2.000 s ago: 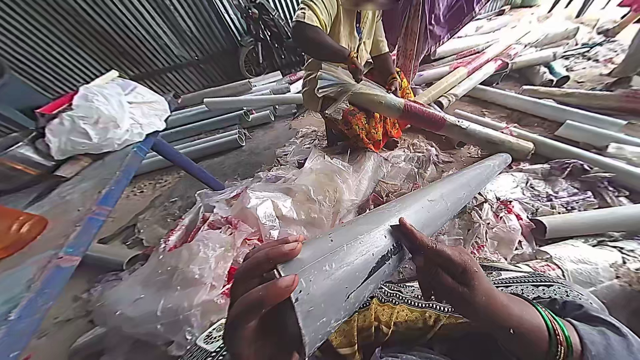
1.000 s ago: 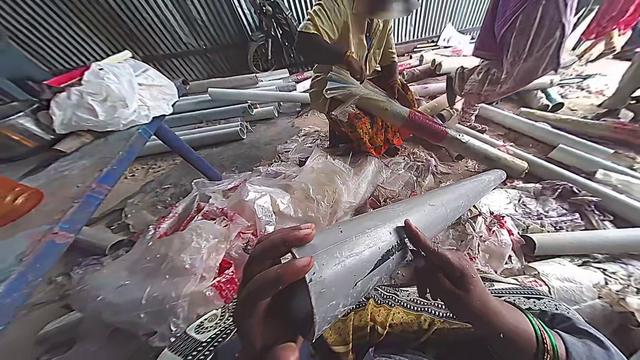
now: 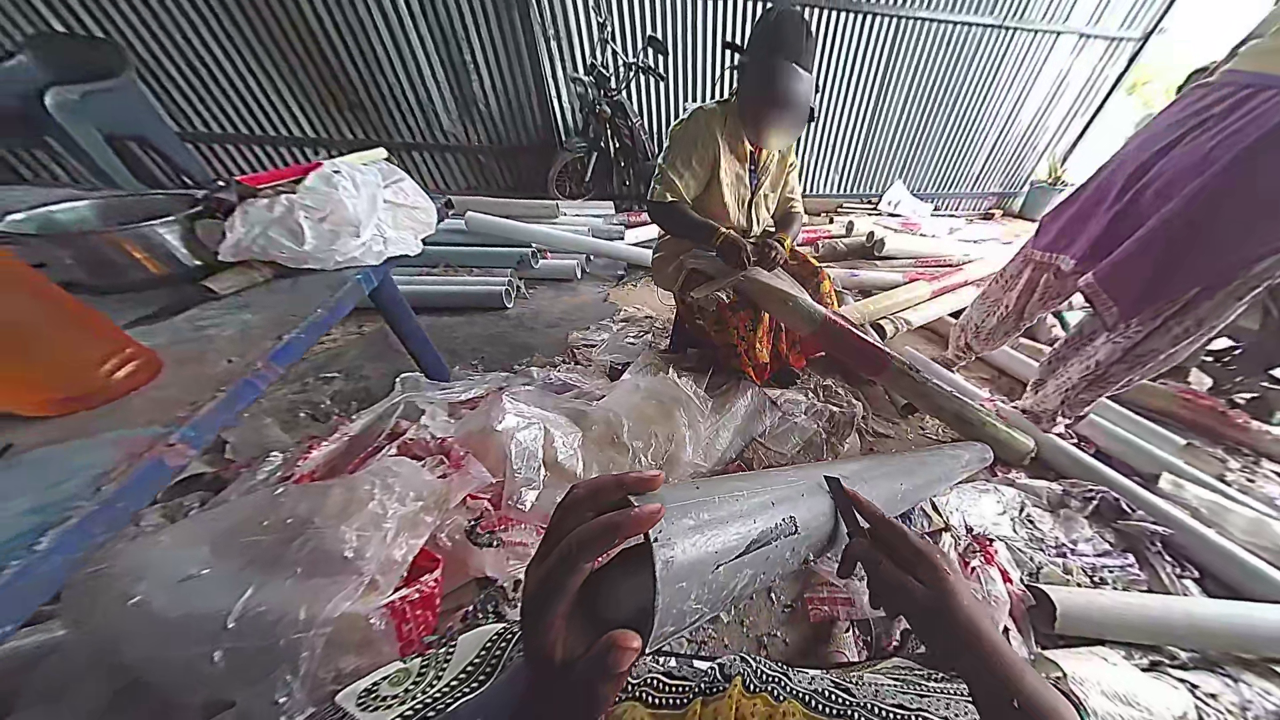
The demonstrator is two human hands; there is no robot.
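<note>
A grey plastic pipe (image 3: 740, 540) lies across my lap, its open end toward me at the left and its far end pointing right and away. My left hand (image 3: 590, 590) grips the rim of the near end, fingers on top and thumb below. In my right hand (image 3: 900, 560) is a thin dark blade (image 3: 843, 505), its tip against the upper side of the pipe. A dark smear marks the pipe between my hands. Patterned cloth covers my lap under the pipe.
Crumpled clear plastic sheeting (image 3: 560, 430) lies ahead. A seated person (image 3: 740, 200) holds another pipe (image 3: 900, 385) that slants toward mine. Another person (image 3: 1150, 220) stands at the right. A blue metal bar (image 3: 220, 410) runs along the left; more pipes (image 3: 460, 292) lie behind.
The view has tilted up, showing more of the wall. The blade in my right hand now shows clearly. The standing person now appears bent at the right edge. My left hand keeps its hold on the pipe's end.
</note>
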